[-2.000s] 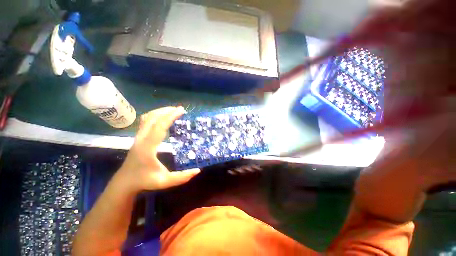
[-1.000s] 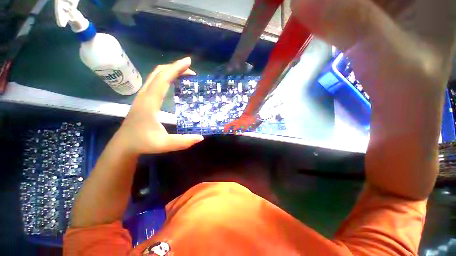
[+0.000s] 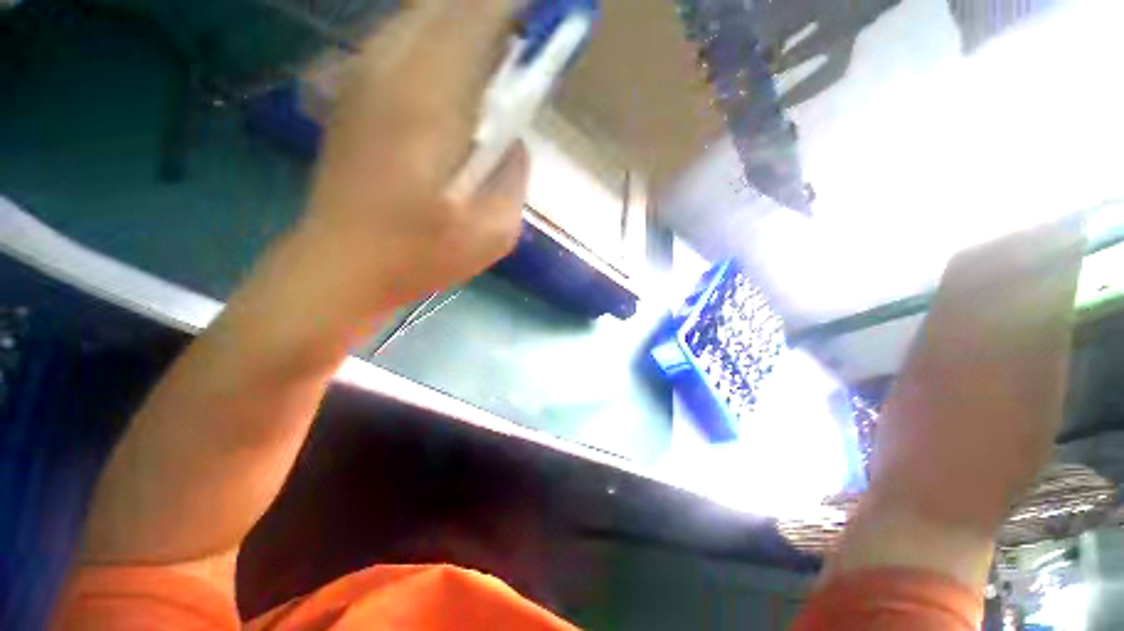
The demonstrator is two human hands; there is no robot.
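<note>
My left hand [image 3: 425, 173] is raised at the upper left, blurred, with its fingers closed round the white and blue spray bottle [image 3: 524, 93]. The fingers and the picture's top edge hide part of the bottle. A PCB panel [image 3: 749, 105] hangs edge-on at the top centre, dark against bright glare. What holds it is not visible. My right forearm rises at the right; the hand itself does not show in the glare. The solder pot [image 3: 573, 265] is partly hidden behind my left hand.
A blue bin [image 3: 703, 401] with populated panels stands on a white sheet at centre right. A second blue container edge [image 3: 857, 431] is beside it, near my right forearm. Thin tweezers [image 3: 413, 323] lie on the green mat. The white bench edge [image 3: 493, 425] runs diagonally below.
My left hand has left the panel and now grips the spray bottle, higher up. The panel has moved up and right. The view has swung right; the red tongs no longer show.
</note>
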